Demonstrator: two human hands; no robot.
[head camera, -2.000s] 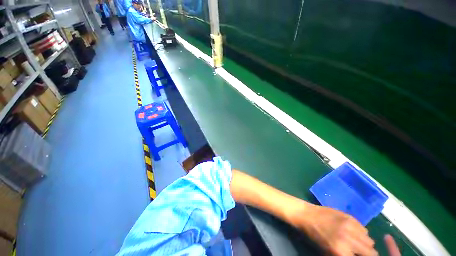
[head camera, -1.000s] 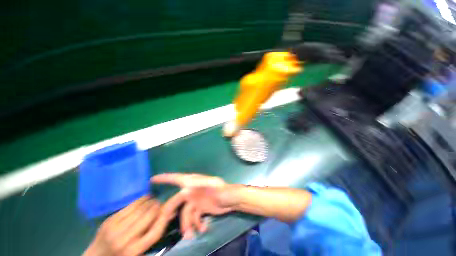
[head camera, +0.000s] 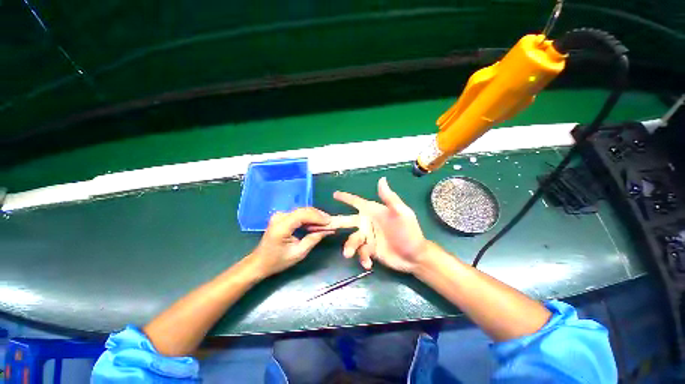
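Note:
My left hand (head camera: 288, 238) is over the bench, its thumb and fingers pinched around a fingertip of my right hand. Any small part between the fingertips is hidden. My right hand (head camera: 390, 229) is palm up with its fingers spread, and no object shows on the palm. A blue open bin (head camera: 278, 196) stands just behind my left hand. A thin dark tool with a pointed tip (head camera: 342, 285) lies on the bench below the hands.
An orange electric screwdriver (head camera: 488, 97) hangs nose down above a round dish of silvery grains (head camera: 466, 204). Its black cord crosses the bench at the right. Dark small parts (head camera: 572, 189) lie beside the long black tray (head camera: 647, 176). A blue stool (head camera: 56, 352) is lower left.
The view has swung from down the line to the bench in front and steadied. Both hands stay close together; my left fingers now pinch a right fingertip.

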